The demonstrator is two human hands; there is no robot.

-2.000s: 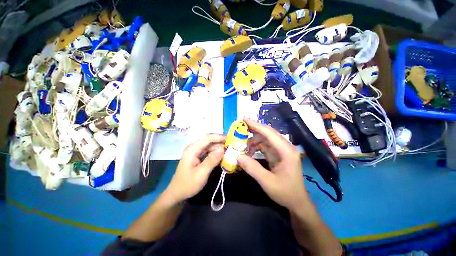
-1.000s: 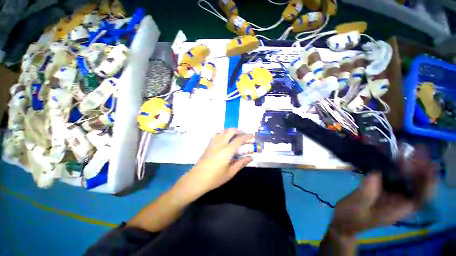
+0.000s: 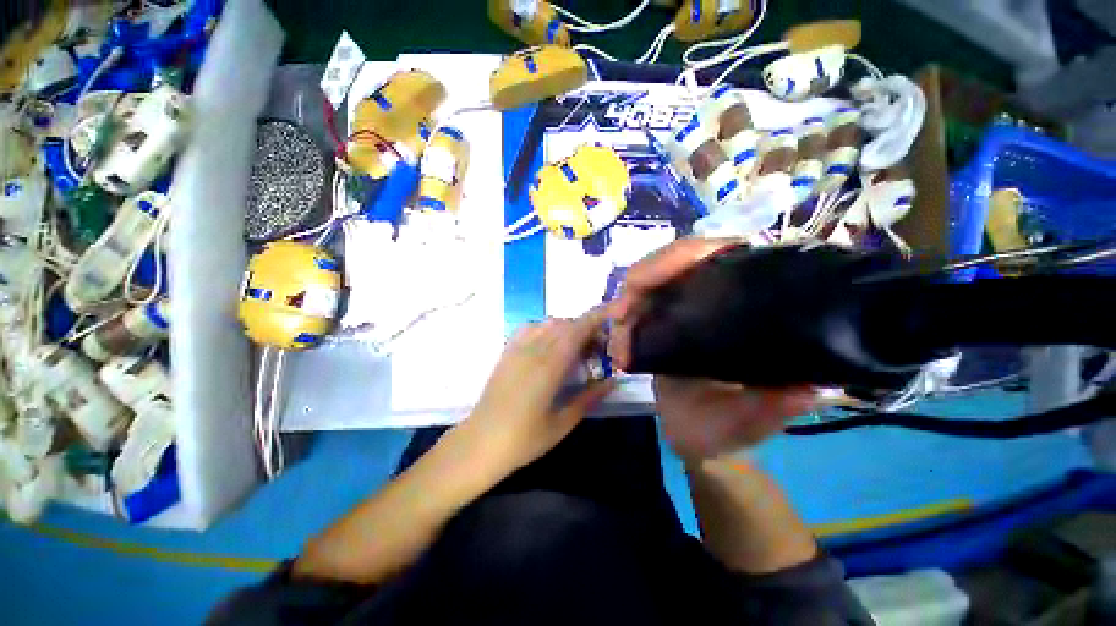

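My left hand (image 3: 535, 389) is at the front edge of the white printed sheet, its fingers closed around a small unit (image 3: 598, 363) that is mostly hidden; only a bit of white and blue shows. My right hand (image 3: 722, 410) grips the black electric screwdriver (image 3: 759, 316), which lies across the view with its rear and thick cable towards the right edge. The driver's front end is close to my left fingertips; its tip is hidden.
A foam tray wall (image 3: 226, 269) bounds the white units at left. A round screw dish (image 3: 286, 179) and round yellow units (image 3: 291, 295) (image 3: 580, 191) lie beyond my hands. White-and-brown units (image 3: 780, 157) are bunched at right, near a blue basket (image 3: 967, 202).
My right hand has brought the screwdriver from the right to my left hand. My left hand stays at the sheet's front edge. The view has shifted and the bench looks closer.
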